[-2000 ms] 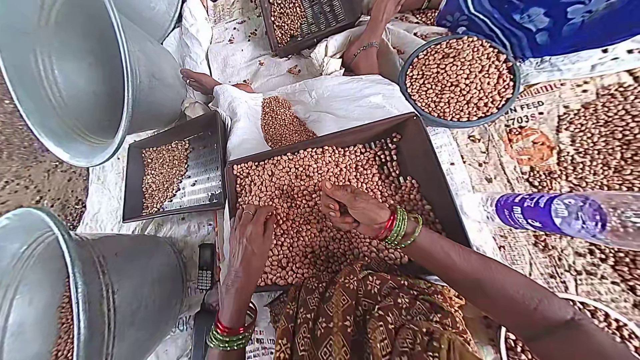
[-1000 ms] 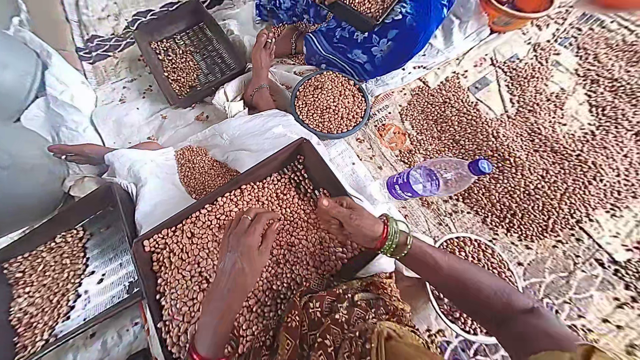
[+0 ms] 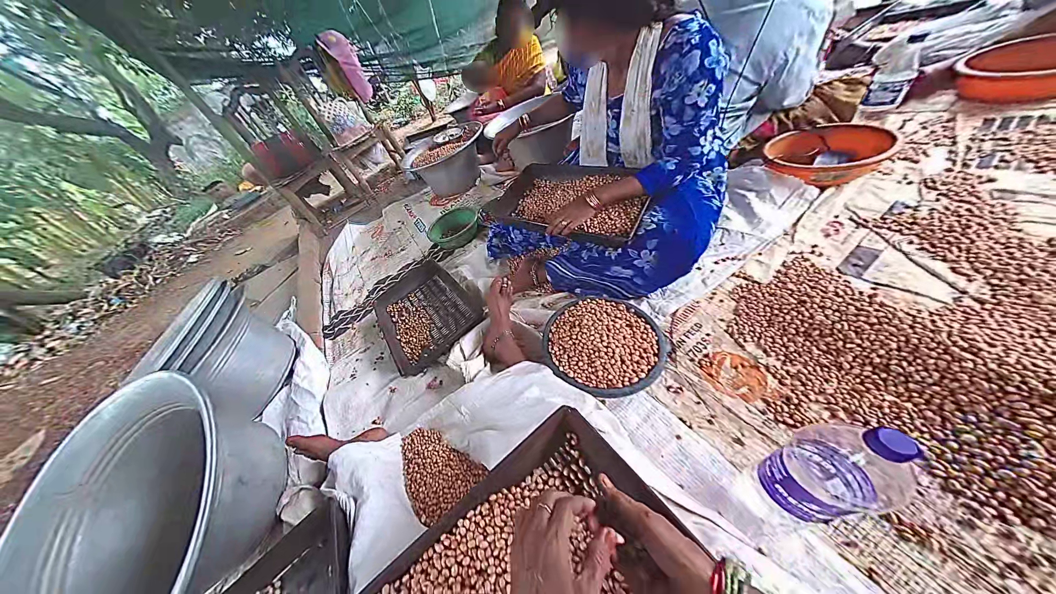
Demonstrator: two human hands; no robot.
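At the bottom of the view a dark rectangular tray (image 3: 528,450) holds many brown nuts or seeds (image 3: 478,536). Over its right part is my left hand (image 3: 553,540), a ring on one finger, its fingers bent among the nuts. Close beside it, at the tray's right side, my right hand (image 3: 648,532) has its thumb and fingers curled near the left fingertips. Whether either hand pinches a nut cannot be made out. Green and red bangles circle the right wrist. Small brown nuts (image 3: 441,474) lie heaped on white cloth beyond the tray.
A round tub of nuts (image 3: 605,342) and a slotted tray (image 3: 429,318) stand ahead. A co-worker in blue (image 3: 652,206) sits with another tray. Metal tubs (image 3: 115,495) are at left; a plastic bottle (image 3: 833,470) lies at right beside spread nuts (image 3: 874,346).
The view has tilted up, bringing in the co-workers and trees. My left hand has moved rightward over the tray, close to my right hand; they were farther apart before.
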